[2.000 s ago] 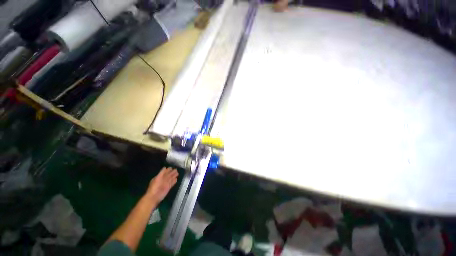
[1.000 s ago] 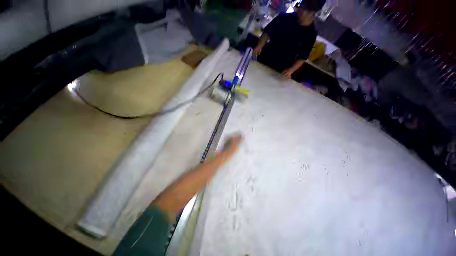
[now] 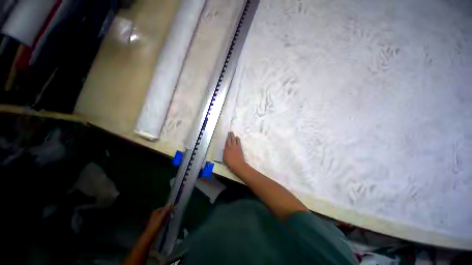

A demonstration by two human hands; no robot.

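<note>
The long silver cutter rail (image 3: 207, 116) lies slantwise across the table and sticks out past its near edge, with blue clamps (image 3: 207, 170) at that edge. My left hand (image 3: 159, 216) is at the side of the rail's overhanging end; whether its fingers grip the rail is unclear. A white sheet (image 3: 331, 103), faintly wrinkled, covers the table right of the rail. My right hand (image 3: 234, 152) lies on the sheet's left part near the near edge, just right of the rail, fingers pointing away. The cutter head is not in view.
A white roll (image 3: 171, 72) lies on the table (image 3: 116, 83) left of the rail. More fabric rolls (image 3: 31, 20) lie at the upper left. Pale scraps (image 3: 93, 183) are on the dark floor at the left, and others at the lower right.
The view has swung down to the near edge. My left hand has left the sheet and is at the rail's near end. My right hand has come into view on the sheet.
</note>
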